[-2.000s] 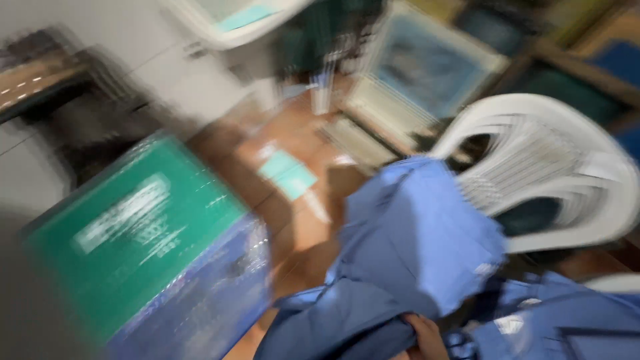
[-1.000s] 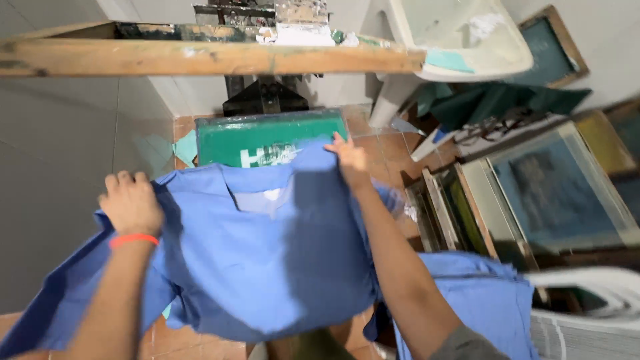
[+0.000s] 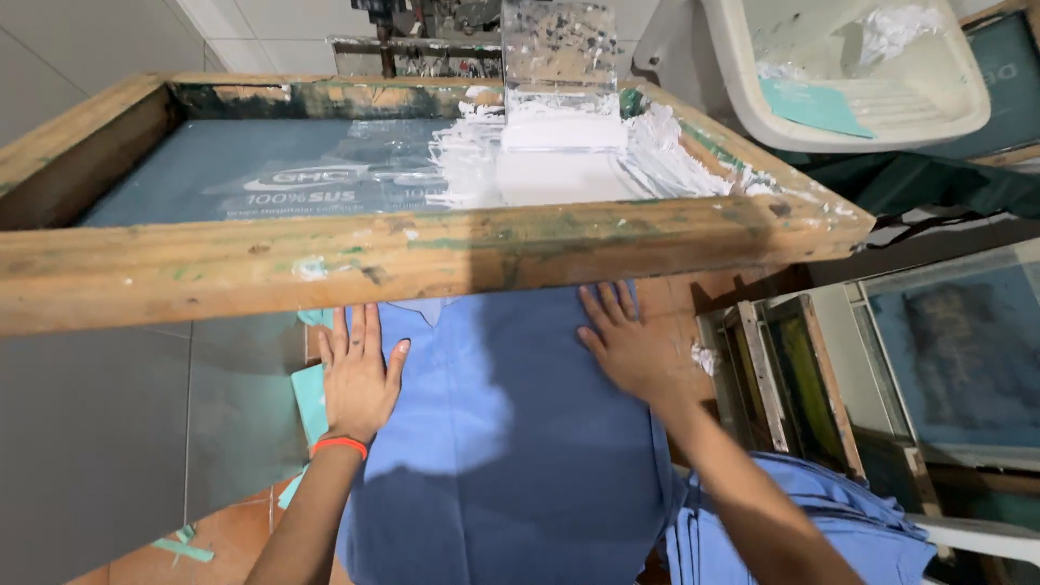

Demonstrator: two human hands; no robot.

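Note:
A blue V-neck garment (image 3: 520, 439) lies spread out below a wooden-framed printing screen (image 3: 520, 244). My left hand (image 3: 357, 374), with an orange band at the wrist, rests flat on the garment's left edge near the neckline, fingers apart. Flat near its upper right edge lies my right hand (image 3: 626, 345), fingers spread. Fingertips of both hands are close to the frame's near bar. White ink (image 3: 561, 175) covers the right part of the mesh, and a clear, ink-stained squeegee or scraper (image 3: 561, 73) stands in it. The garment's top is hidden under the frame.
More blue garments (image 3: 804, 520) are stacked at the lower right, beside a white plastic chair (image 3: 983, 536). Several screens (image 3: 959, 357) lean at the right. A stained white sink (image 3: 959, 106) is at the upper right. Turquoise scraps (image 3: 309, 402) lie at the left; a grey wall (image 3: 89, 439) borders that side.
Two seconds ago the blue garment was bunched by one hand; a second ago both hands held it up by the shoulders. It now lies flat beneath the frame, hands pressed on it.

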